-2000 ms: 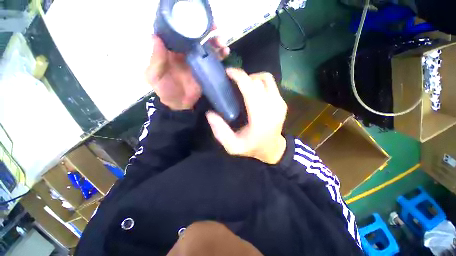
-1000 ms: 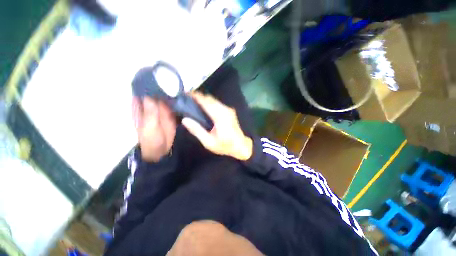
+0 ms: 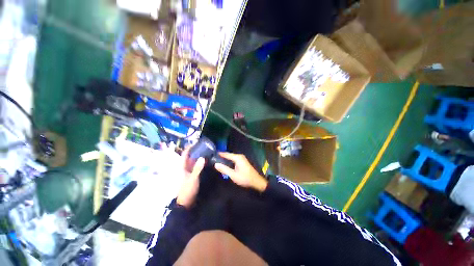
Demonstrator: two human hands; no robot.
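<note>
A dark grey handheld fan (image 3: 202,148) is held in front of my body at the bench's edge, small and blurred. My left hand (image 3: 191,179) holds its round head from the left and below. My right hand (image 3: 240,170) grips its short handle from the right. The face of the fan head cannot be made out clearly. A white work sheet (image 3: 150,187) lies on the bench just left of my left hand.
An open carton (image 3: 317,161) stands right of my hands, with a neighbouring carton (image 3: 351,93) of small white parts behind. A pale air hose (image 3: 260,140) loops between them. Parts trays (image 3: 171,52) and red-handled pliers (image 3: 182,110) lie ahead. Blue stools (image 3: 431,167) stand at right.
The view has swung, bringing the parts trays and pliers into view. The fan, still in both hands, appears smaller. Both hands have stayed on it.
</note>
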